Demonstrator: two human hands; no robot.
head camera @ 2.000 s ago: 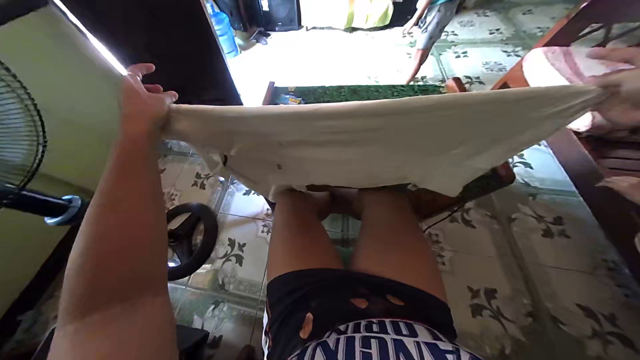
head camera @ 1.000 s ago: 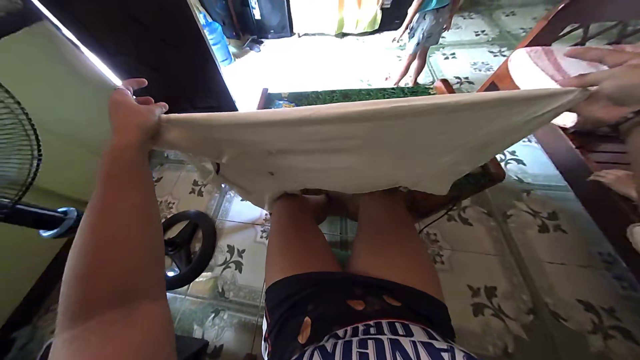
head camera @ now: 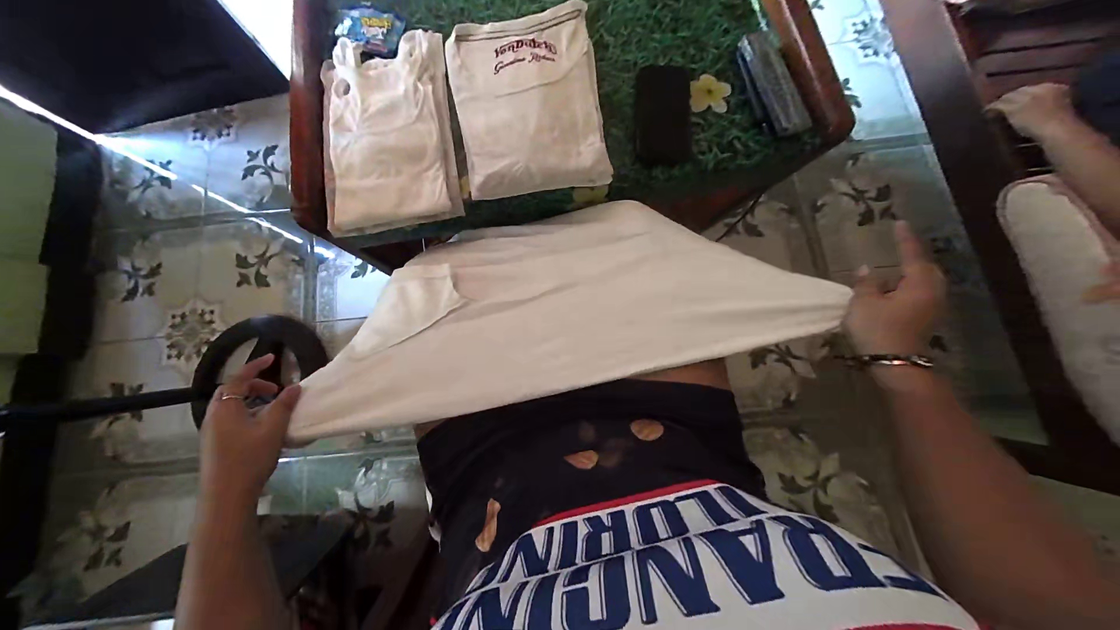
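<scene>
A cream-white cloth garment point(head camera: 569, 306) is stretched between my two hands, over my thighs and just below the table's near edge. My left hand point(head camera: 249, 416), with a ring on it, pinches the garment's lower left corner. At its right end, my right hand point(head camera: 897, 302) grips the bunched fabric, index finger raised; a bracelet is on that wrist. Beyond the garment, a folded white sleeveless top point(head camera: 385, 149) and a folded white shirt with printed lettering point(head camera: 529, 105) lie side by side on the table.
The wooden-edged table point(head camera: 306, 131) has a green grass-like top bearing a blue packet point(head camera: 372, 31), a dark phone-like object point(head camera: 662, 114) and a stacked dark item point(head camera: 774, 83). A round black stand base point(head camera: 258, 332) is at left. Another person's hand point(head camera: 1037, 109) shows by a wooden bench point(head camera: 971, 175).
The garment and both hands have come down from a raised spread to low over my lap. The view has tilted down, and the folded clothes on the table now show.
</scene>
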